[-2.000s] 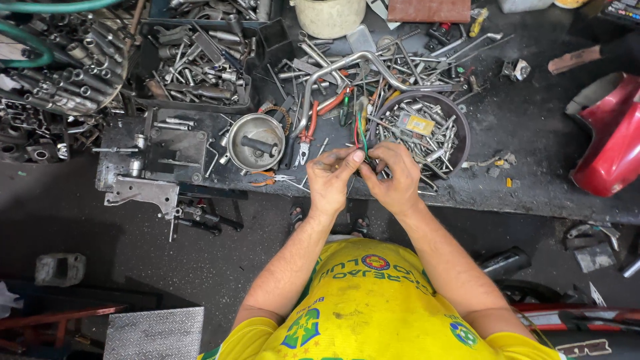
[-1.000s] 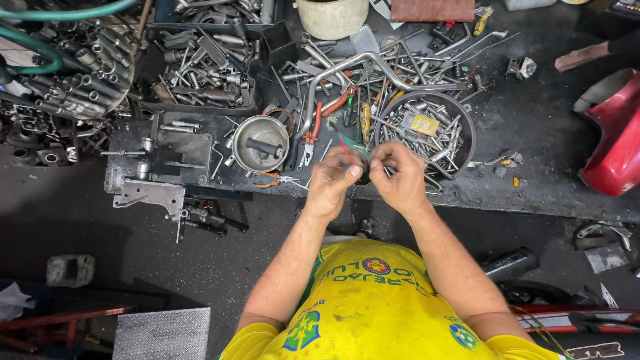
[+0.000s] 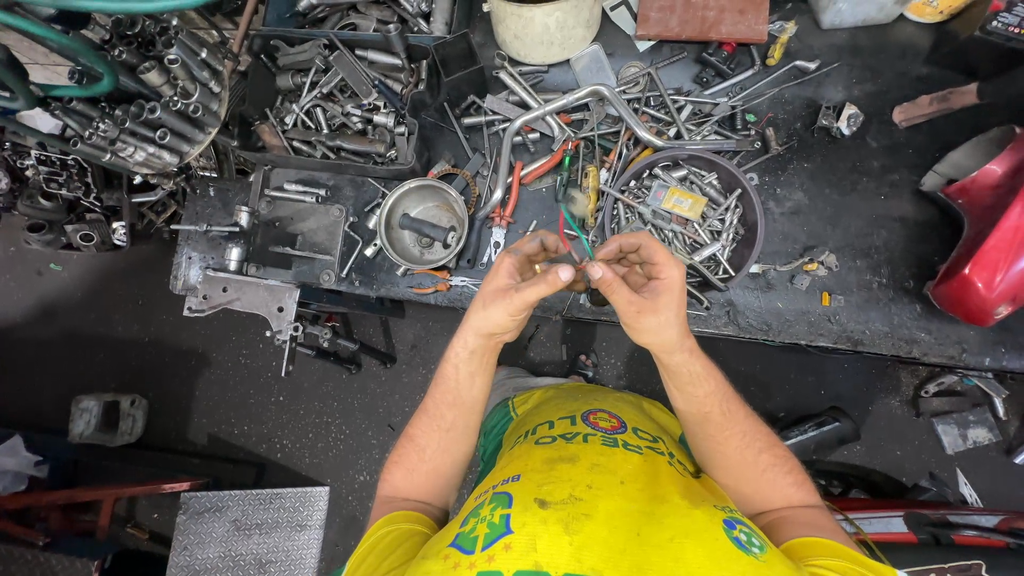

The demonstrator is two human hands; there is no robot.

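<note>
My left hand [image 3: 528, 284] and my right hand [image 3: 640, 288] meet over the front edge of the dark workbench [image 3: 864, 320]. Between their fingertips they pinch thin insulated wires, a red wire [image 3: 565, 232] and a green wire [image 3: 578, 232]; the pinched ends are partly hidden by the fingers. Beyond my hands the wires run up toward a green-handled tool [image 3: 564, 172]. Orange-handled pliers [image 3: 502, 212] lie just past my left hand. A round bowl of drill bits and small metal parts [image 3: 756, 232] stands beyond my right hand, with a yellow-labelled box [image 3: 678, 200] on top.
A metal cup [image 3: 392, 248] holding a black rubber grip stands left, near orange-handled needle-nose pliers [image 3: 432, 282]. A bin of sockets and wrenches [image 3: 248, 120] is farther back. A bent metal tube [image 3: 512, 152] crosses the bench. A red painted part [image 3: 984, 248] lies right.
My hands stay together at the wires, and the fingers have shifted their hold. The red and green wires now show more plainly beyond the fingertips than one second ago.
</note>
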